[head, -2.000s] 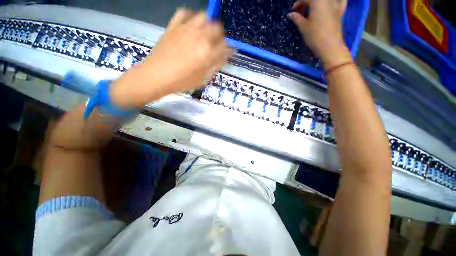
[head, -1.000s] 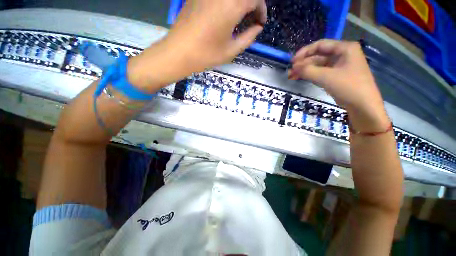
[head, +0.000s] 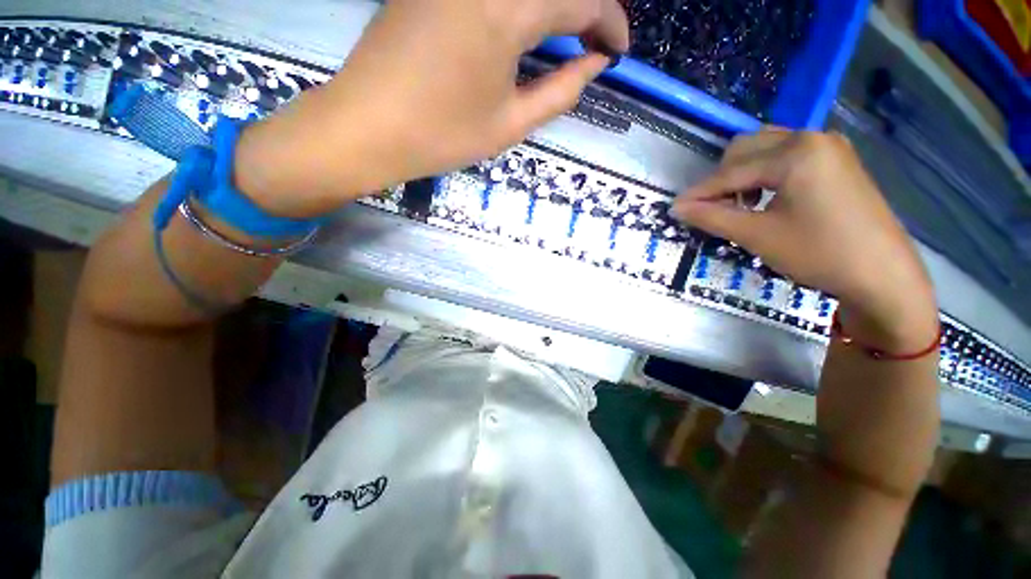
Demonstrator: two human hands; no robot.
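Note:
My left hand [head: 452, 91], with a blue strap on the wrist, is above the boards at the near edge of the blue bin. Its thumb and finger pinch a small black component [head: 612, 59]. My right hand [head: 791, 204] is over the circuit board panel [head: 554, 215], fingertips together at its upper row of parts near a black divider [head: 685, 268]. Whether the right fingertips hold a part cannot be told. The blue bin [head: 701, 100] holds a heap of loose black components [head: 724, 45].
Black strips [head: 633, 118] lie between bin and boards. The pale metal rail [head: 509, 269] runs along the near side. A second blue bin [head: 981, 54] is at the upper right. A dark flat object [head: 699, 382] lies at the near edge.
My right hand has moved from inside the bin, past its near edge, down to the board panel. My left hand has moved from over the boards to the bin's near edge.

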